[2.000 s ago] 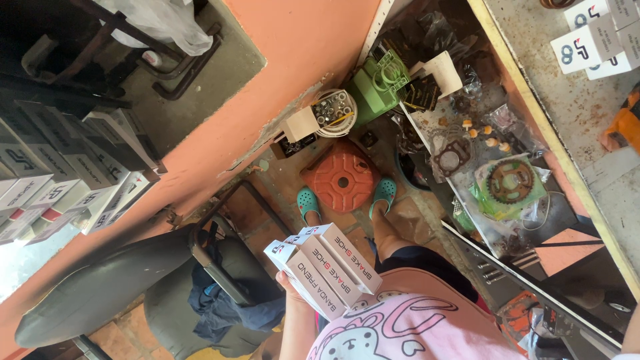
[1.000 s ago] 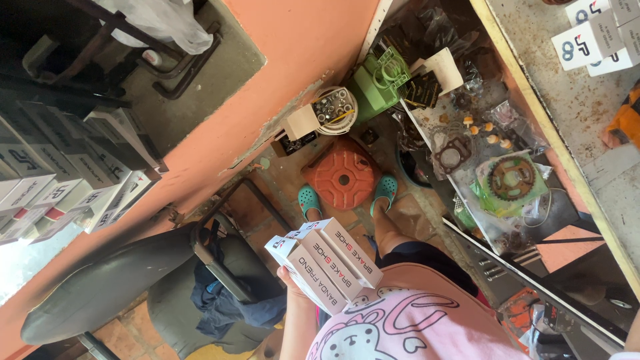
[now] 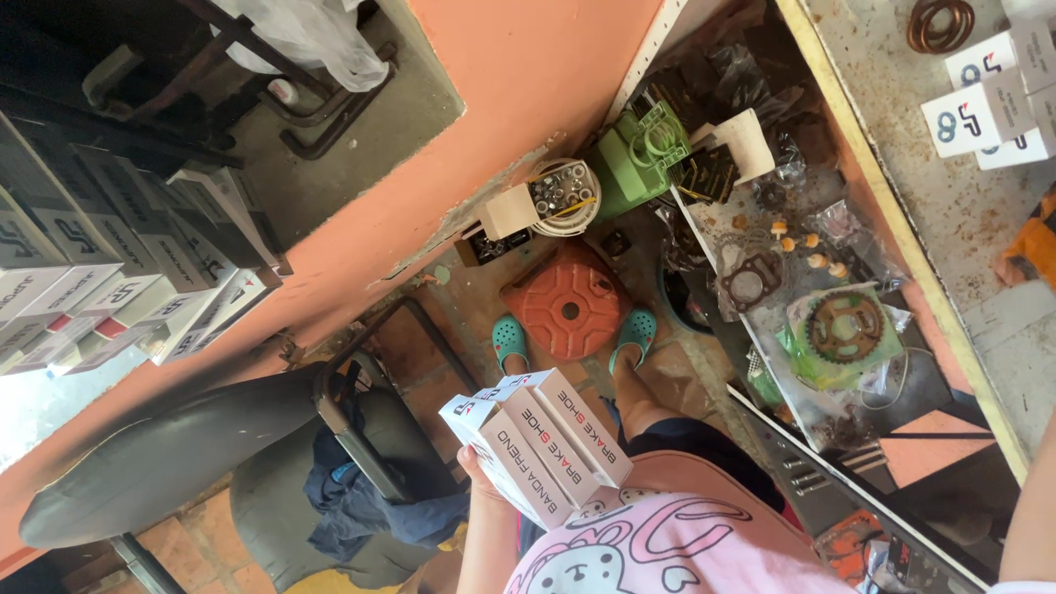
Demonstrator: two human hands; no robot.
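Note:
My left hand [image 3: 483, 483] holds several white brake shoe boxes [image 3: 536, 445] side by side in front of my pink shirt; most of its fingers are hidden behind them. My right forearm [image 3: 1031, 528] shows at the lower right edge, but the hand itself is outside the view. Above that arm, more white brand boxes [image 3: 982, 115] rest on a worn counter, near some copper-coloured rings [image 3: 940, 25]. On the left, many similar boxes [image 3: 124, 280] are stacked in rows.
A black chair [image 3: 346, 437] with dark cloth stands at lower left. An orange plastic stool [image 3: 565, 305] is between my feet. Beyond it are a white tub of metal parts [image 3: 569, 194] and a green container [image 3: 631, 157]. A lower shelf holds a sprocket [image 3: 843, 327] and gaskets.
The boxes in my left hand have tilted slightly and sit a little closer together than two seconds ago. The boxes on the counter have not moved.

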